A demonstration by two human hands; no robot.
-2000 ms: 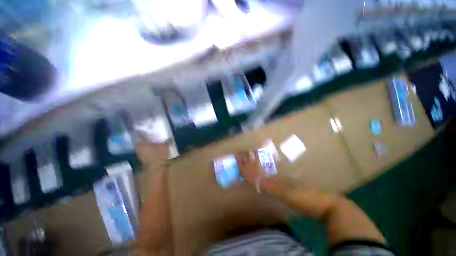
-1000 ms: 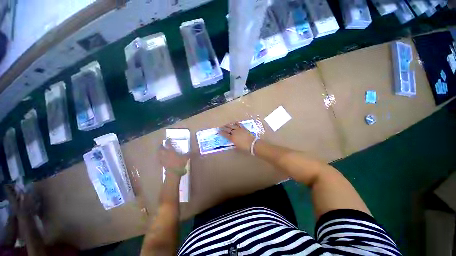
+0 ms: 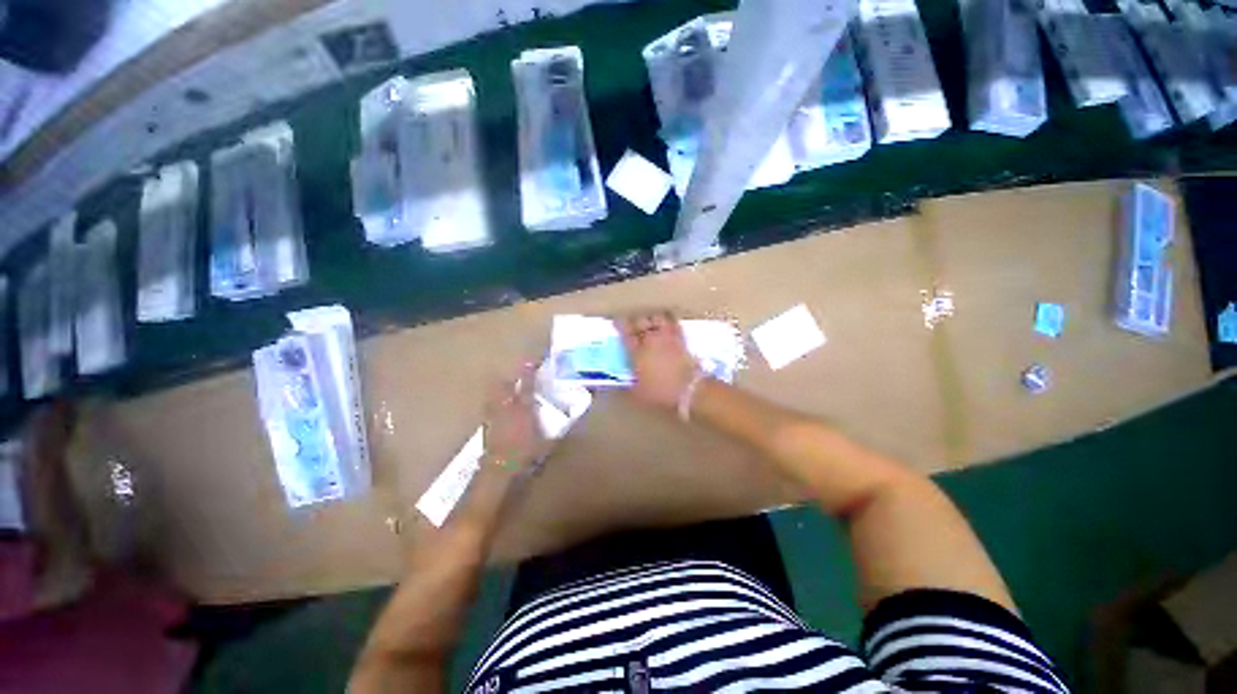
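My right hand (image 3: 659,359) lies on a pack with a light blue piece (image 3: 597,358), flat on the cardboard in front of me. My left hand (image 3: 512,415) is blurred and holds a long white card (image 3: 452,479), which slants down to the left under my hand. A white folded part (image 3: 560,404) shows between my left hand and the pack. The fingertips of both hands are partly hidden. A loose white square (image 3: 788,336) lies to the right of my right hand.
Two packs (image 3: 301,423) lie at the left. A light blue square (image 3: 1049,319), a small wrapped piece (image 3: 1036,378) and a clear tray (image 3: 1146,259) lie at the right. The green conveyor (image 3: 503,258) carries many packs behind a slanting grey support (image 3: 739,143). Another person's blurred arm (image 3: 57,502) is at the far left.
The white card under my left hand has gone from upright to slanted, and a white folded part now shows beside the pack. Packs on the conveyor have shifted. The view has tilted slightly.
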